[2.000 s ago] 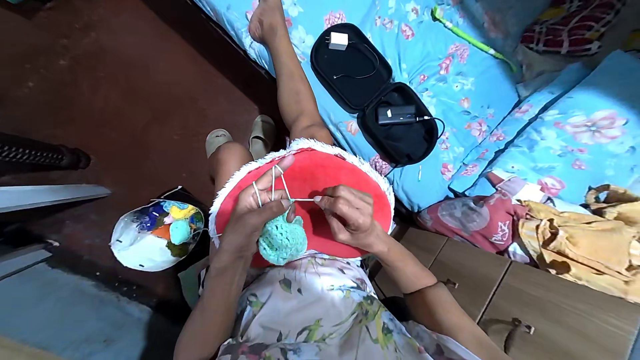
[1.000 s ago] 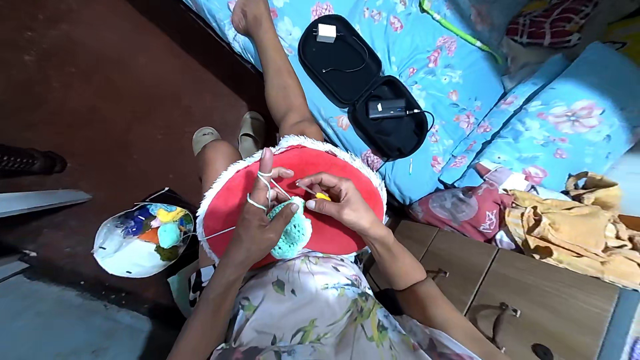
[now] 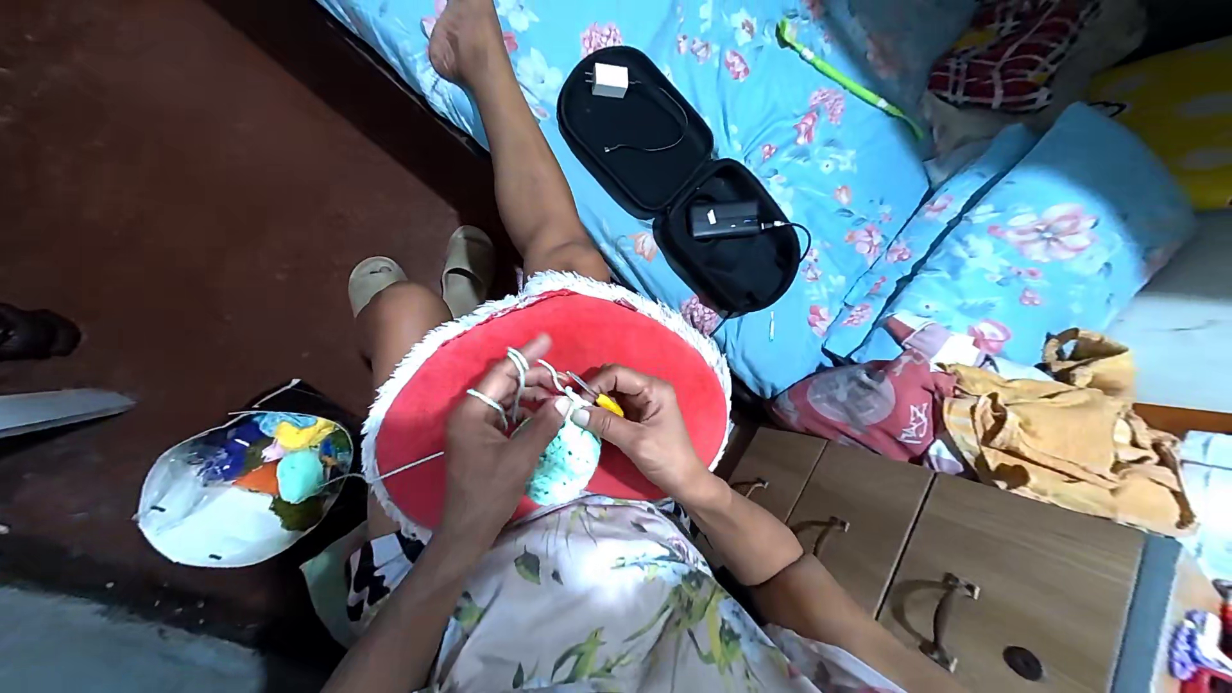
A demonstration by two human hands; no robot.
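Observation:
My left hand (image 3: pixel 500 433) pinches the top edge of a round mint-green crochet piece (image 3: pixel 566 464), with strands of the yarn wound about its raised fingers. My right hand (image 3: pixel 640 419) grips a crochet hook with a yellow handle (image 3: pixel 608 404), its metal tip at the edge of the piece, close to my left fingertips. Both hands are above a round red cushion (image 3: pixel 414 385) with white fluffy trim, which lies on my lap. A yarn strand runs left across the cushion toward a white container (image 3: pixel 207 525) holding yarn balls in several colours, one of them mint green (image 3: pixel 300 475).
A bed with a blue floral sheet (image 3: pixel 780 337) bears an open black case (image 3: pixel 630 135) with a charger and a black device. Wooden drawers (image 3: pixel 1020 568) stand at the right, with yellow cloth (image 3: pixel 1049 443) above them. Beige slippers (image 3: pixel 375 281) are on the floor.
Two seconds ago yarn stretched between my hands, with the crochet piece hanging below my left hand. Now my hands are close together at its top edge, and the hook's yellow handle shows.

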